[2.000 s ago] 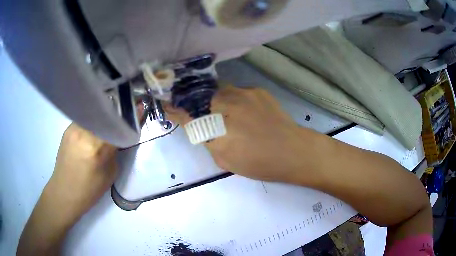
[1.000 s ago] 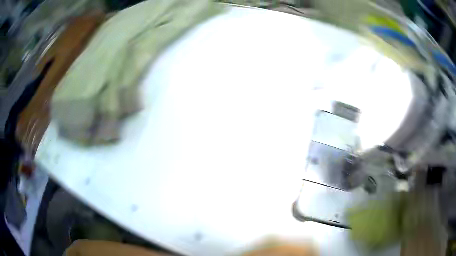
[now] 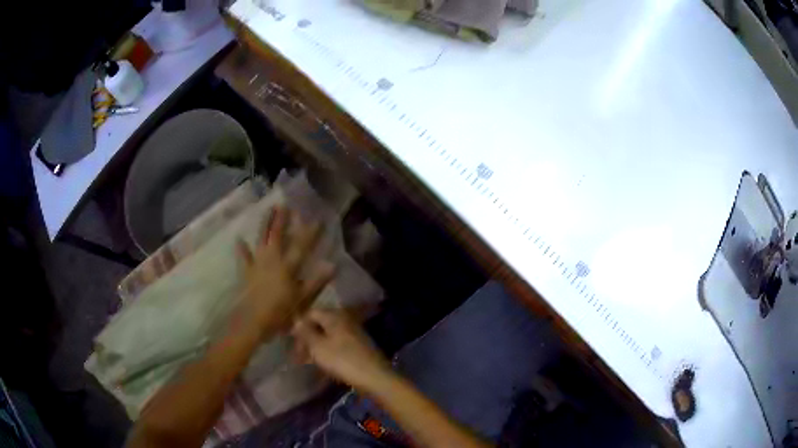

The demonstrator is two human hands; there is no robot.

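Observation:
A bundle of pale sage-khaki garment pieces (image 3: 175,319) lies beside the lap, below the table edge. Its grey-mauve end bands (image 3: 350,284) point to the right, and reddish stripes show along its sides. My left hand (image 3: 284,271) lies flat on top of the bundle with its fingers spread. My right hand (image 3: 337,341) is at the right side of the bundle, its fingers curled on the edge of a piece. Both hands are slightly blurred, and the right fingertips are partly hidden.
A round grey-beige bin (image 3: 144,192) stands behind the bundle. The white table (image 3: 525,105) with its ruler edge runs diagonally on the right. More khaki pieces (image 3: 472,13) lie at its top. The machine bed (image 3: 744,254) is far right. A side table (image 3: 105,149) holds a white bottle.
The view has swung from the needle area, across the table, to the bundle beside the lap. Both hands have left the machine and are now on the bundle.

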